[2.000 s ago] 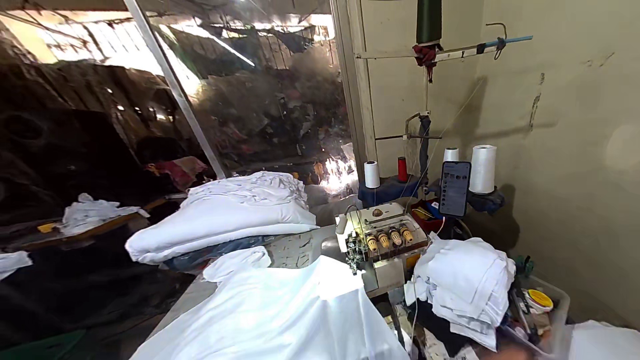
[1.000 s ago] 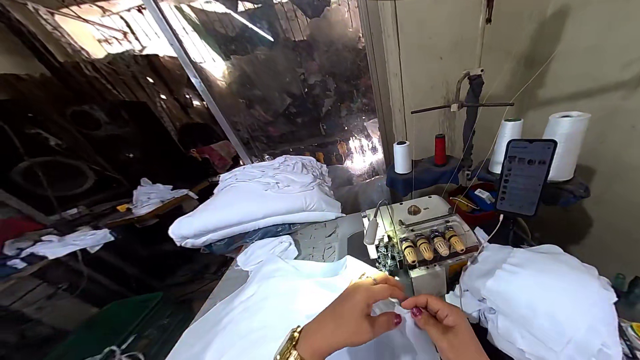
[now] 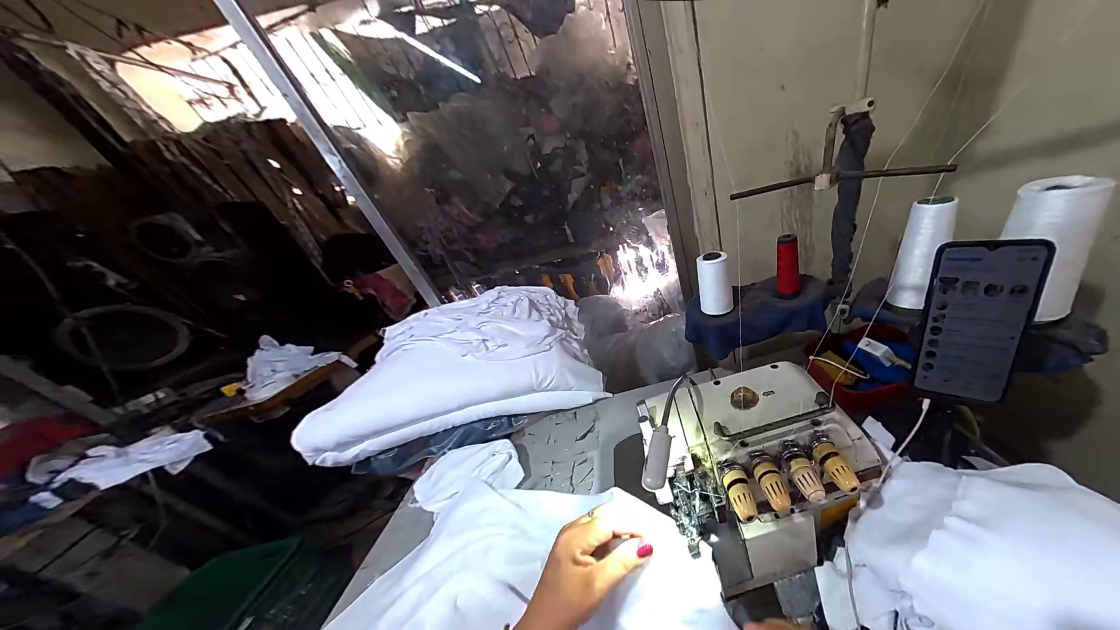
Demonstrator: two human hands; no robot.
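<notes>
White fabric (image 3: 490,560) spreads over the front of the sewing table, its right edge close beside the needle area of an overlock sewing machine (image 3: 761,411). My left hand (image 3: 586,564) lies on this fabric, left of the presser foot, thumb and index finger brought together; whether cloth is pinched between them is hard to see. Only a small, blurred part of my right hand (image 3: 774,624) shows at the bottom edge, below the machine, so its grip is hidden. A small lamp (image 3: 657,457) lights the needle area.
Folded white cloth (image 3: 464,376) is piled behind the fabric. More white cloth (image 3: 997,542) lies right of the machine. A phone (image 3: 983,319) stands before white thread cones (image 3: 927,254), near a red spool (image 3: 787,265). A green container (image 3: 236,586) is low at the left.
No hands showed clearly at first; one second ago both were together over the fabric. Now my left hand is on the fabric and my right hand is mostly out of view at the bottom.
</notes>
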